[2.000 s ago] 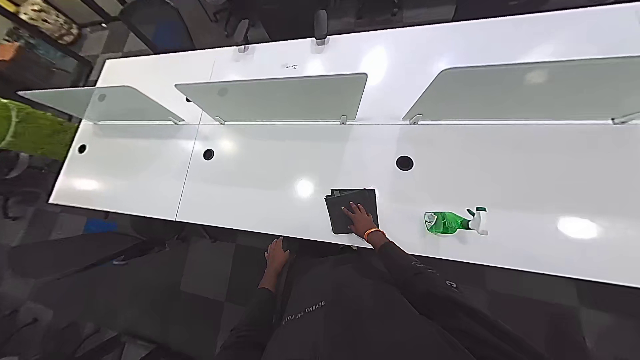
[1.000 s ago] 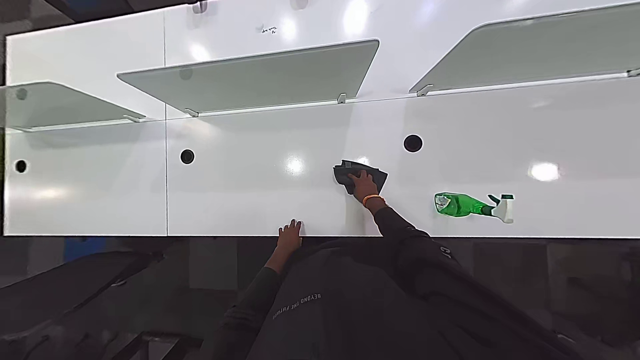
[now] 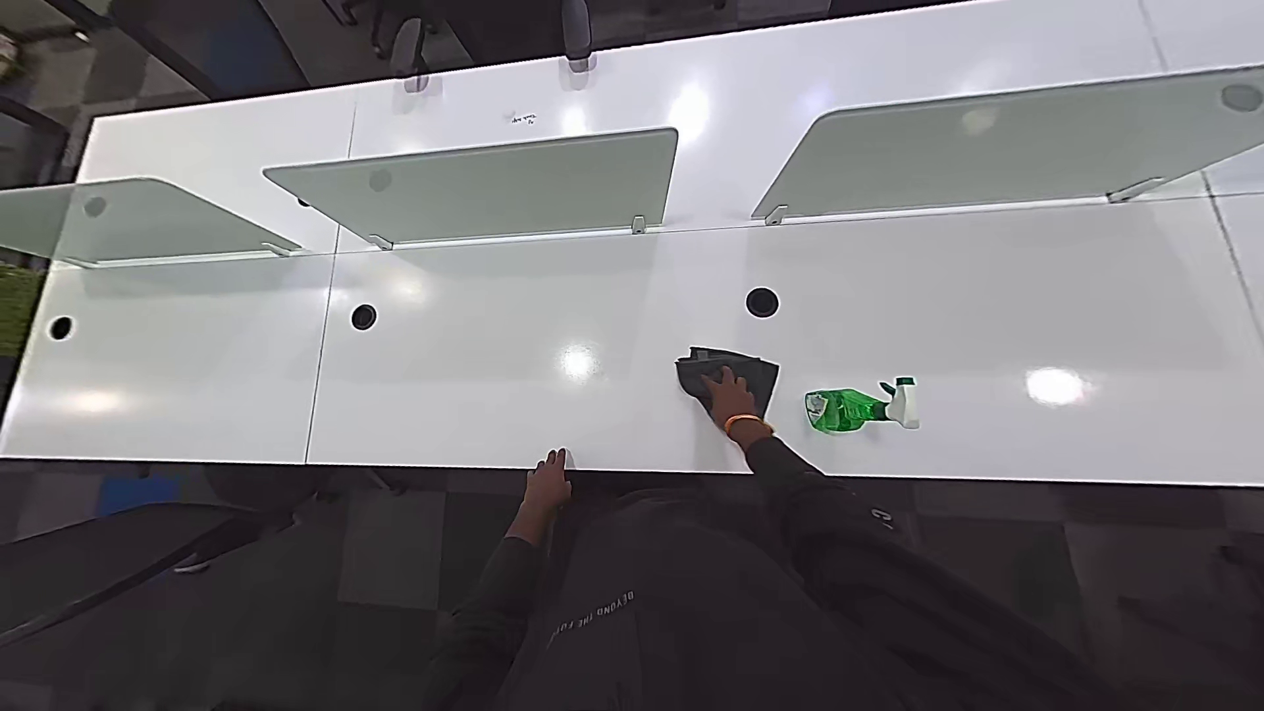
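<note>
My right hand [image 3: 732, 397], with an orange band at the wrist, presses on a dark folded cloth [image 3: 755, 373] lying on the white desk [image 3: 494, 346]. Its fingers are spread over the cloth; whether they grip it cannot be told. Just right of the cloth a spray bottle [image 3: 844, 410] of green liquid lies on its side, its white and green trigger head pointing right. My left hand [image 3: 548, 481] rests at the near edge of the desk, fingertips on the top, holding nothing that shows.
Frosted glass dividers [image 3: 513, 193] stand along the middle of the joined desks. Round black cable grommets [image 3: 762, 302] are set in the top. Chairs [image 3: 578, 35] stand at the far side, and a dark chair [image 3: 128, 563] is at the lower left.
The cloth, flat under my right hand two seconds ago, looked bunched one second ago and is spread wider now. My left hand has come onto the desk edge from just below it. The view has shifted.
</note>
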